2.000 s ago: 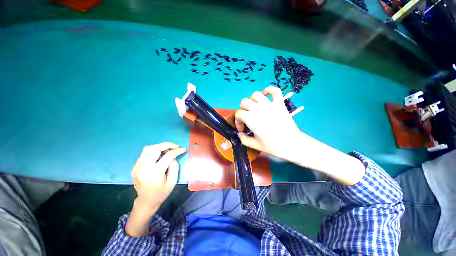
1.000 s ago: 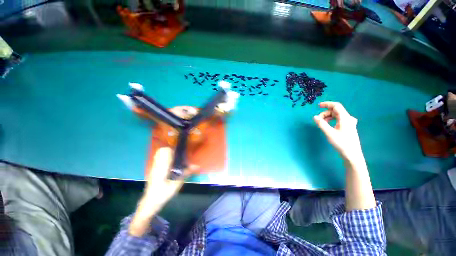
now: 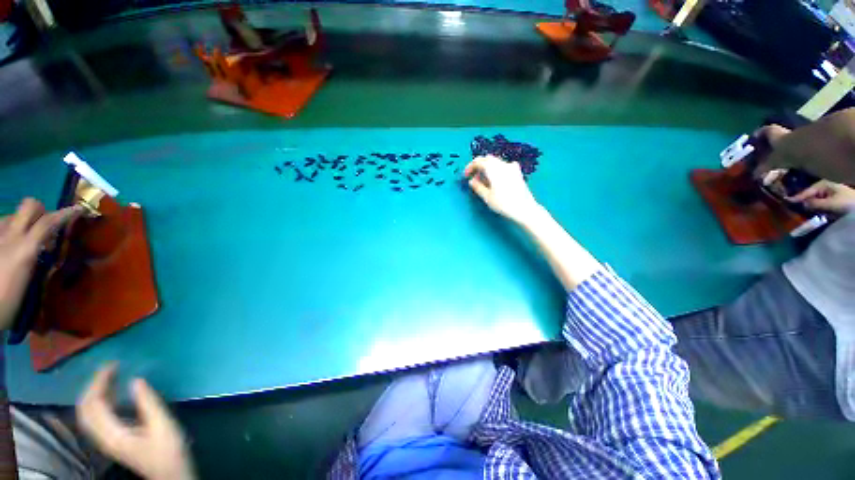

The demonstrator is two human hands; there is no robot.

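Observation:
My right hand (image 3: pixel 503 188) is at the left edge of the dense pile of small black parts (image 3: pixel 507 150), with thumb and forefinger close together. I cannot tell whether a part is between them. More small black parts (image 3: pixel 380 170) lie scattered left of the pile. My left hand (image 3: pixel 134 428) is blurred at the lower left, beyond the table's front edge, fingers apart and nothing seen in it. The orange-red fixture (image 3: pixel 129 277) with a black bar and a white end holder stands at the far left, away from my hands.
Another person's hand (image 3: pixel 23 248) is at the left fixture. Another person's hands (image 3: pixel 820 195) work on a fixture (image 3: pixel 727 211) at the right. Two orange-red fixtures (image 3: pixel 272 92) (image 3: pixel 570 42) stand on the dark green strip (image 3: pixel 412 89) beyond the teal table (image 3: pixel 281 272).
The fixture with the black Y has moved from in front of me to the far left. My left hand has let go of it. My right hand has moved left to the pile.

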